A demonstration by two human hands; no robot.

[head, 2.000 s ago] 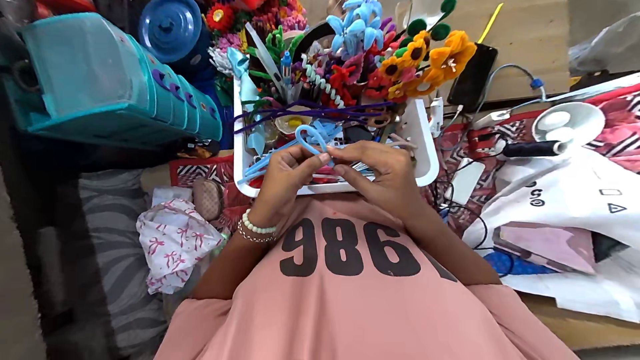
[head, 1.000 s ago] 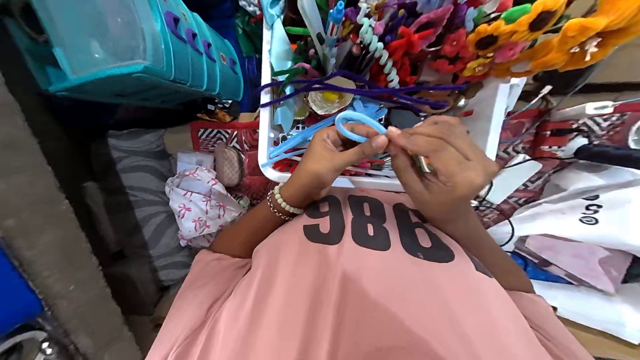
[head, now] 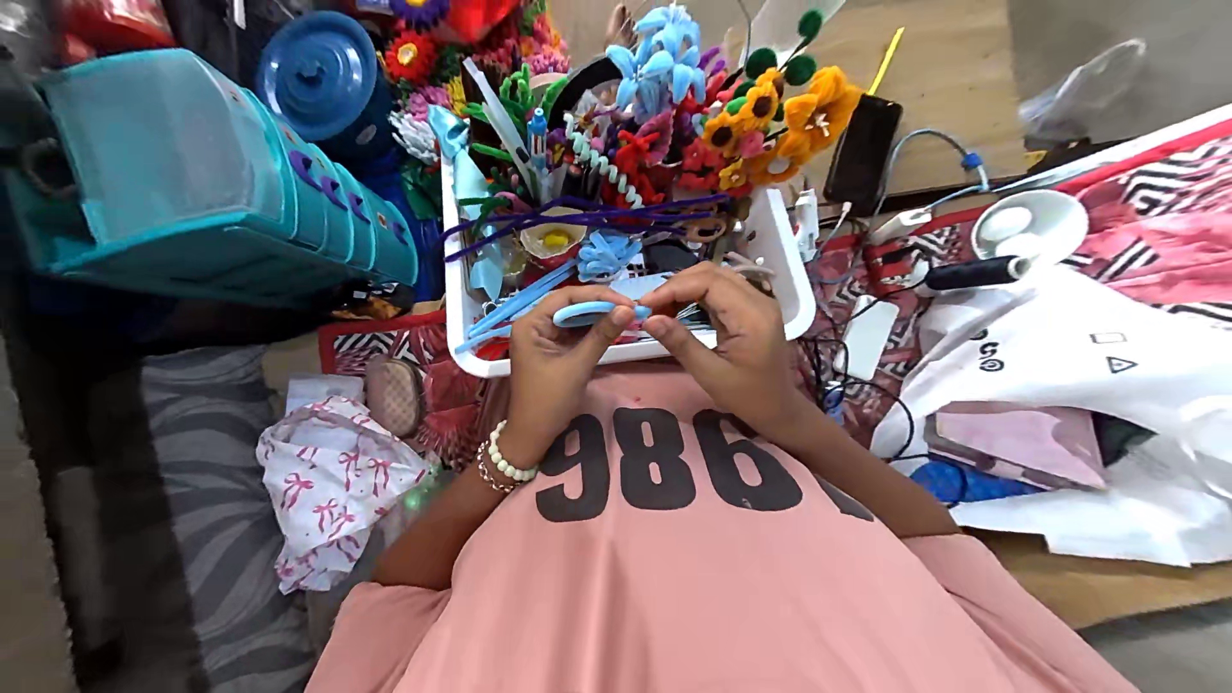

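A light-blue pipe cleaner bent into a loop (head: 583, 313) is pinched in my left hand (head: 563, 361), over the near rim of a white plastic basket (head: 797, 279). The fingertips of my right hand (head: 736, 346) pinch its end, close to the left fingertips. More light-blue pipe cleaners (head: 525, 303) lie in the basket at the left, beside a curled light-blue bunch (head: 608, 254). Purple pipe cleaners (head: 587, 219) stretch across the basket. Behind them stand light-blue pipe-cleaner flowers (head: 664, 58) and orange ones (head: 818, 111).
A teal drawer unit (head: 221, 192) and a blue lidded container (head: 318, 75) stand at the left. A patterned bag (head: 337, 491) lies at the lower left. On the right are a black phone (head: 863, 154), cables, a white bowl (head: 1030, 226), a black thread spool (head: 974, 274) and a white plastic bag (head: 1088, 356).
The blue loop, seen open toward the camera earlier, now appears nearly edge-on. My right hand, turned with curled fingers one second ago, now faces my left hand with thumb and fingertip together.
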